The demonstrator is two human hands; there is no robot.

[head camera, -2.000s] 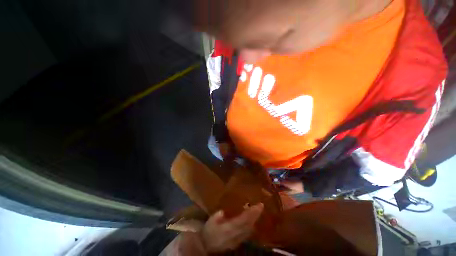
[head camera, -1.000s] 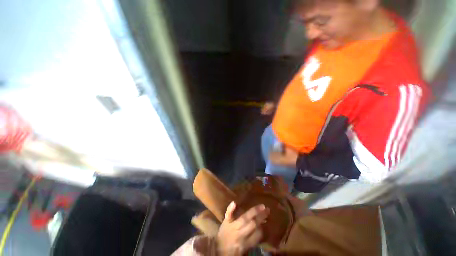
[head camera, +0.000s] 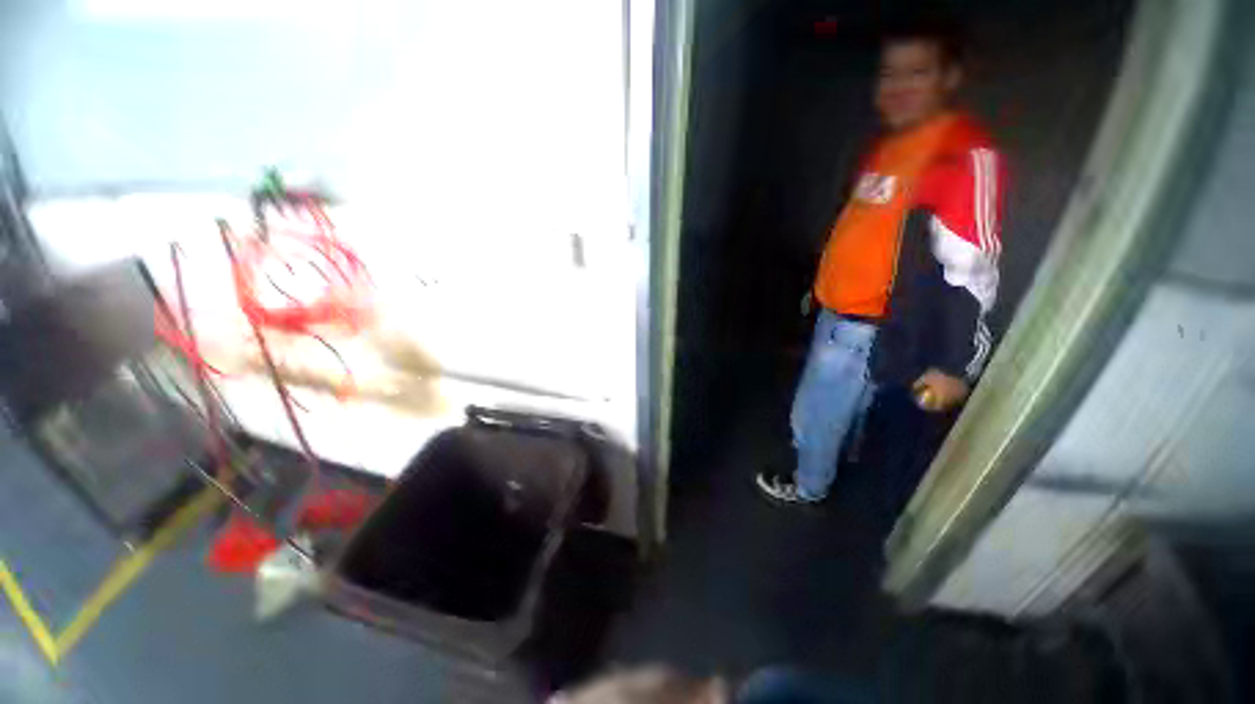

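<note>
A blurred skin-coloured shape, which looks like part of my left hand (head camera: 640, 685), is cut off by the bottom edge. Its fingers and anything in them are hidden. My right hand is not in view. No brown bag pieces show. Nearest in front, a large dark open bin (head camera: 461, 516) stands on the floor, left of a doorway, tilted in the picture.
A person (head camera: 860, 261) in an orange shirt and jeans stands in the dark doorway. The pale door frame (head camera: 666, 275) rises beside the bin. Red long-handled tools (head camera: 269, 344) lean at the white wall. Yellow floor lines (head camera: 131, 564) run at lower left.
The view has turned and moved away from the person, who now looks smaller. The brown pieces have left the picture, and my left hand has dropped to its bottom edge.
</note>
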